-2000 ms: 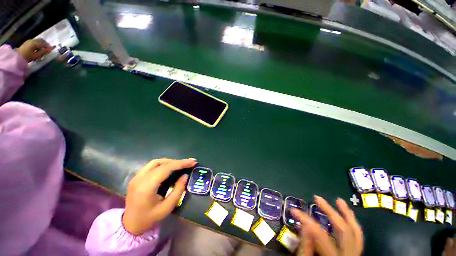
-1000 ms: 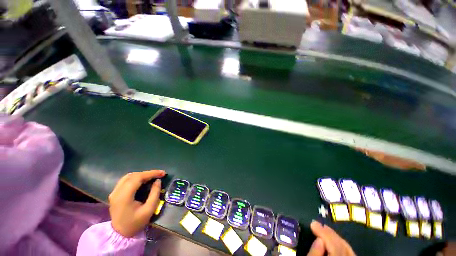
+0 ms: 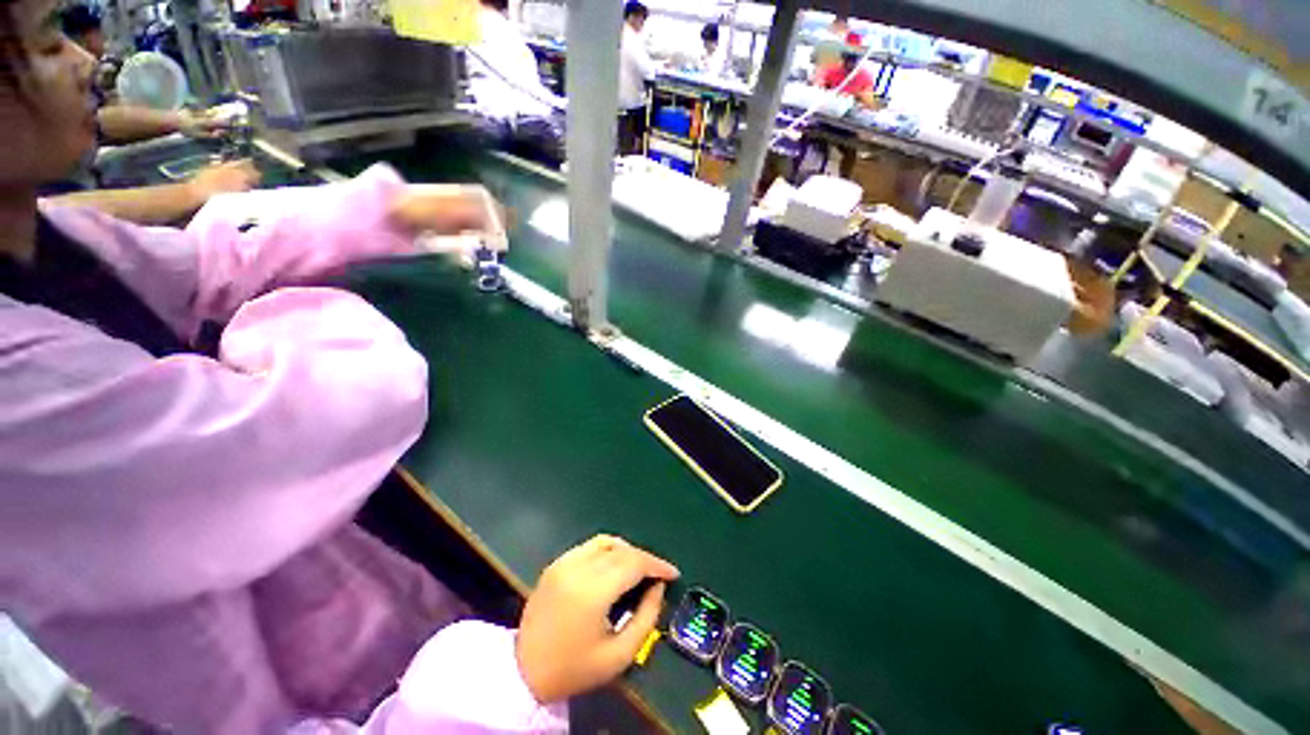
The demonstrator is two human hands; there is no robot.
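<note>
Smartwatch display modules (image 3: 700, 625) lie in a slanting row at the bottom centre, lit with green and white menu rows; the last ones are cut off by the lower edge. A pouch battery (image 3: 723, 714) with yellow edges lies below the row. My left hand (image 3: 589, 620) is at the row's left end, thumb and forefinger closed around a dark module, mostly hidden by the fingers, with a yellow-edged piece (image 3: 648, 646) beside the thumb. My right hand is out of the picture.
A smartphone (image 3: 714, 452) with a yellow-green rim lies on the green bench. Beyond it run a pale metal strip (image 3: 920, 534) and a grey post (image 3: 588, 172). A neighbouring worker in a pink smock (image 3: 187, 445) sits close at left, an arm reaching over the bench.
The view has swung up and left, bringing in the neighbour and the room behind. My right hand and most of the white-screen modules have left the picture. My left hand keeps its place at the row's end.
</note>
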